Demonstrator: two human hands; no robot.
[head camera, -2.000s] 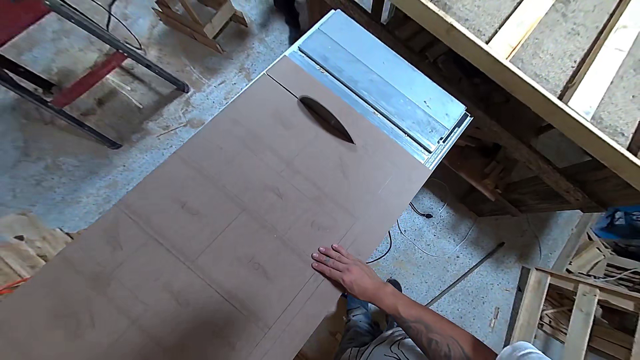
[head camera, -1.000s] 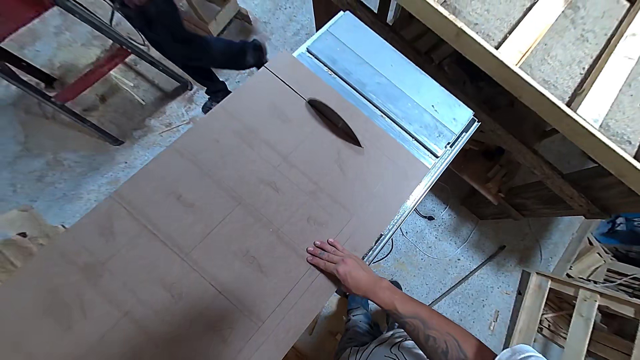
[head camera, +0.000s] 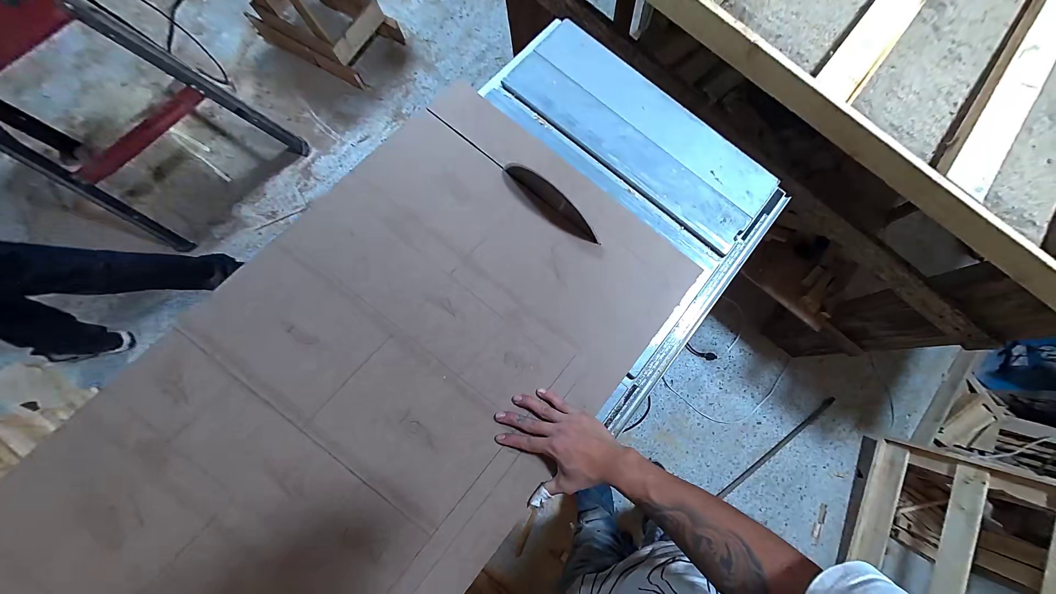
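My right hand (head camera: 569, 445) lies palm down on a large brown sheet (head camera: 363, 330), likely fibreboard, near its lower right edge. Its fingers are spread, and white wrapping shows on the thumb at the edge. The sheet rests on a table saw with a grey metal top (head camera: 635, 132). A circular saw blade (head camera: 551, 204) stands up through the sheet, ahead of my hand. From the blade a straight cut runs to the sheet's far upper left edge. Thin lines mark the sheet's face. My left hand is out of view.
Another person's dark-trousered legs (head camera: 107, 272) are at the left, beside the sheet. A red and black metal frame (head camera: 140, 136) stands upper left. A timber frame (head camera: 858, 124) fills the upper right. Wooden slats (head camera: 961, 520), a metal bar (head camera: 775, 445) and cables are at lower right.
The sheet has shifted a little toward the upper left past the blade, and the cut is longer. The other person has moved from the top to the left side. My right hand stays on the sheet.
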